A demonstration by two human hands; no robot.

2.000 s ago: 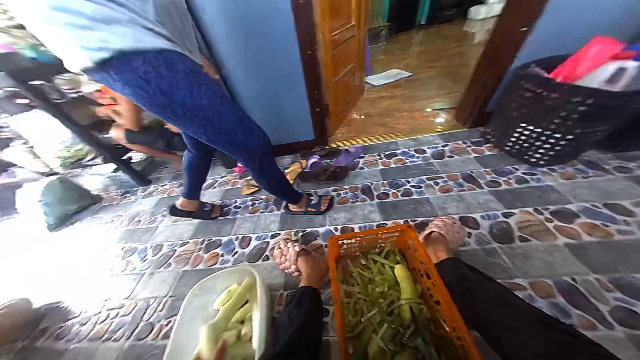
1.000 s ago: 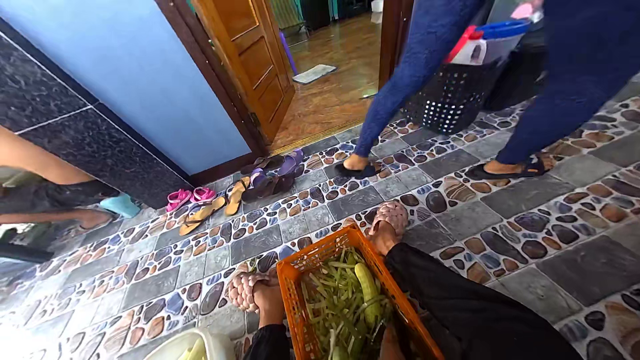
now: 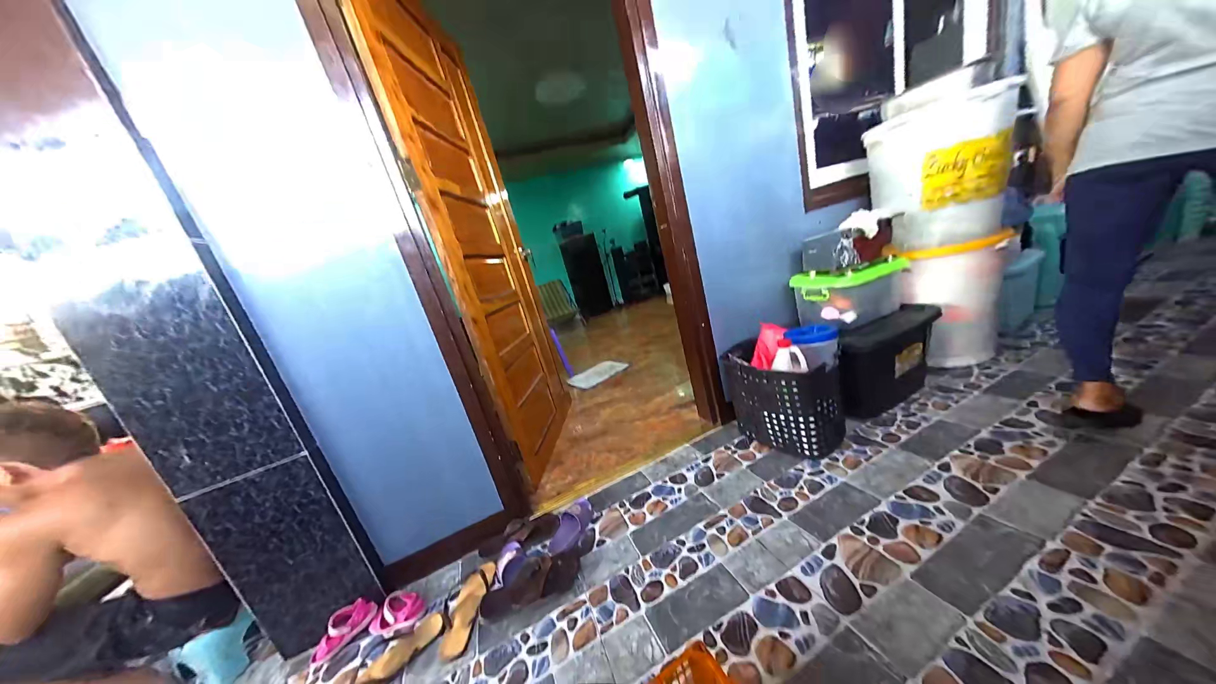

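Neither my left hand nor my right hand shows in the head view now. Only the rim of an orange plastic crate [image 3: 695, 665] reaches into the bottom edge, and what it holds is out of sight. Up and left of it, pairs of footwear lie on the patterned tiles: pink clogs [image 3: 347, 627], tan sandals [image 3: 467, 608] and purple slippers [image 3: 570, 527].
Beyond the footwear, a wooden door [image 3: 484, 247] stands ajar. A black perforated basket [image 3: 784, 404], a black storage box [image 3: 888, 366] and stacked white buckets [image 3: 950, 313] line the wall. One person sits at far left; another stands at far right.
The view has swung up, and the crate of green vegetables has mostly left it. The person in blue trousers has moved from beside the doorway to the far right.
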